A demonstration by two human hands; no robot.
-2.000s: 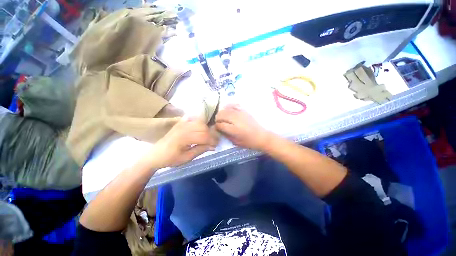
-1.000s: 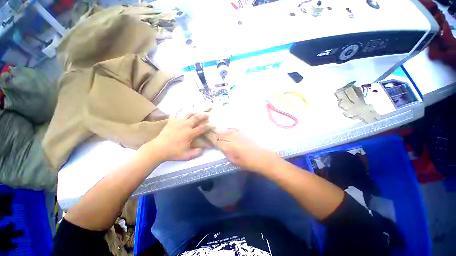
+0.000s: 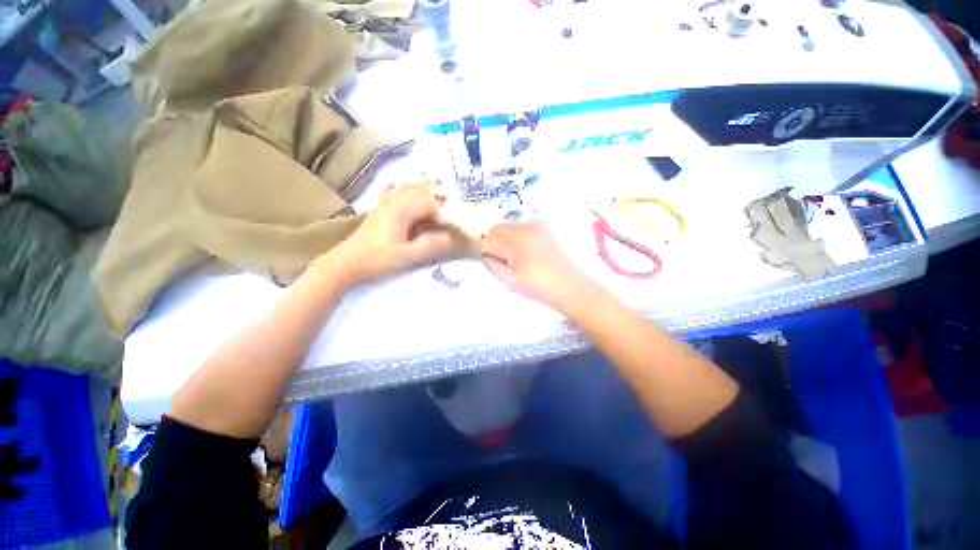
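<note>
The tan jacket (image 3: 231,177) lies crumpled on the left of the white table, its edge running under my left hand. My left hand (image 3: 403,231) grips the cloth edge just in front of the presser foot and needle (image 3: 478,188). My right hand (image 3: 527,258) pinches a narrow end of the tan cloth close beside it, fingertips nearly touching the left hand. The white sewing machine (image 3: 613,140) stands behind both hands.
Red-handled snips (image 3: 627,252) and a yellow loop (image 3: 656,215) lie right of my right hand. A small black object (image 3: 664,167) is near the machine base. Khaki fabric pieces (image 3: 790,231) lie at the table's right. Blue bins (image 3: 849,376) stand below.
Both hands have moved closer to the presser foot, up from the table's front edge, with the cloth edge between them. The jacket's front part has shifted away from the table's front edge.
</note>
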